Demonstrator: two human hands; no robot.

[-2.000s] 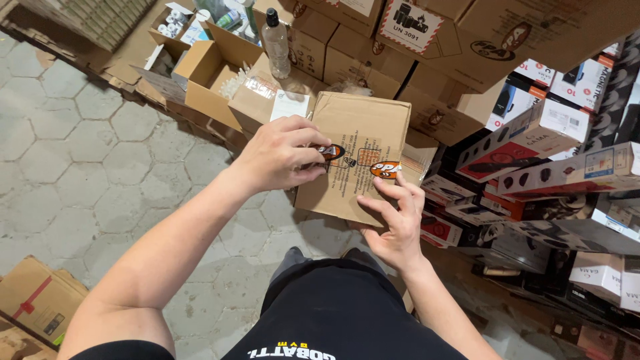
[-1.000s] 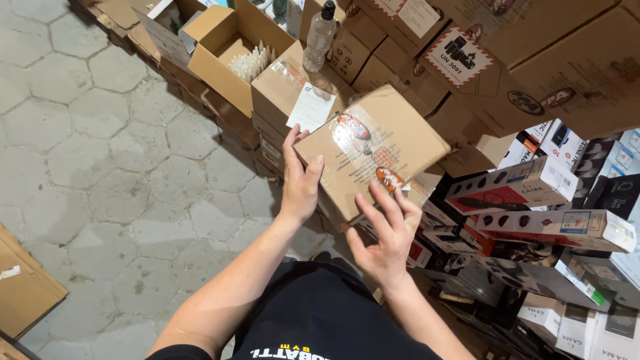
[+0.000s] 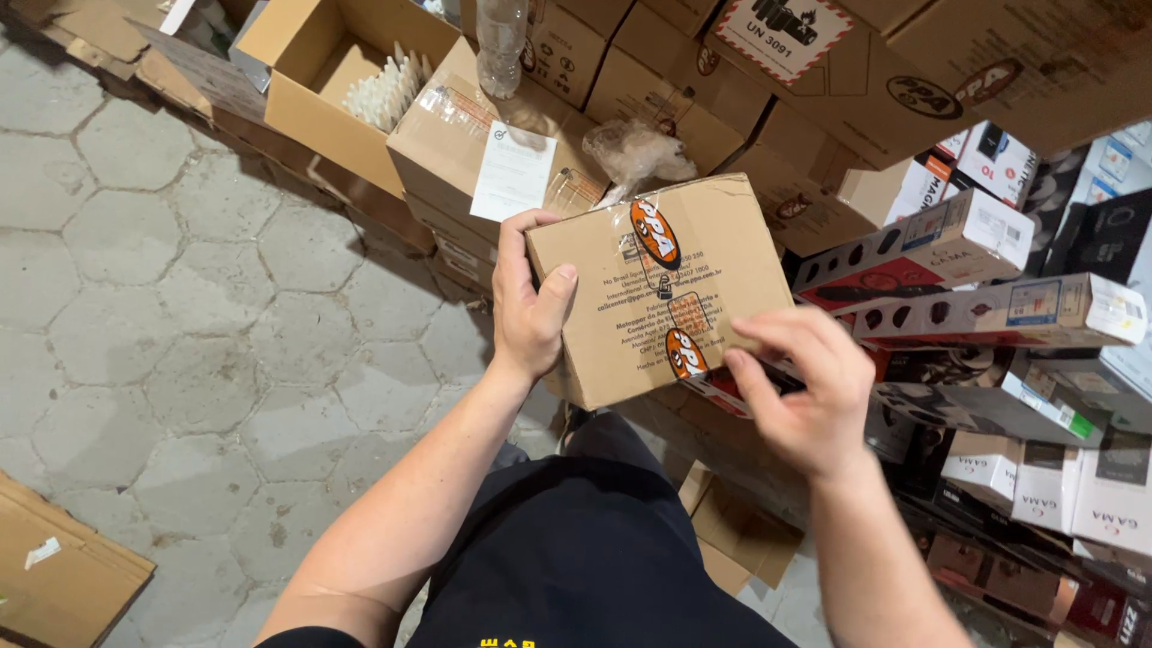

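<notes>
A small brown cardboard box [image 3: 603,306], with clear tape bearing orange and black logos across its top face, is held in front of my body. My left hand [image 3: 531,301] grips its left side, thumb on the top face and fingers along the side. My right hand [image 3: 805,387] is at the lower right corner, thumb and forefinger close to the box edge and slightly apart; whether they touch the box or tape is not clear. A white printed paper [image 3: 513,171] and a crumpled piece of clear plastic [image 3: 639,153] lie on cartons just beyond the box.
A clear plastic bottle [image 3: 500,54] stands on a taped carton [image 3: 432,135]. Left of it, an open carton [image 3: 306,63] holds many thin white sticks. Stacked product boxes [image 3: 999,310] rise at right. Flattened cardboard [image 3: 63,567] lies on the paved floor at lower left.
My left hand has gone from the top of the box to its left side. The box has turned between frames. My right hand has moved from the top face to the lower right corner.
</notes>
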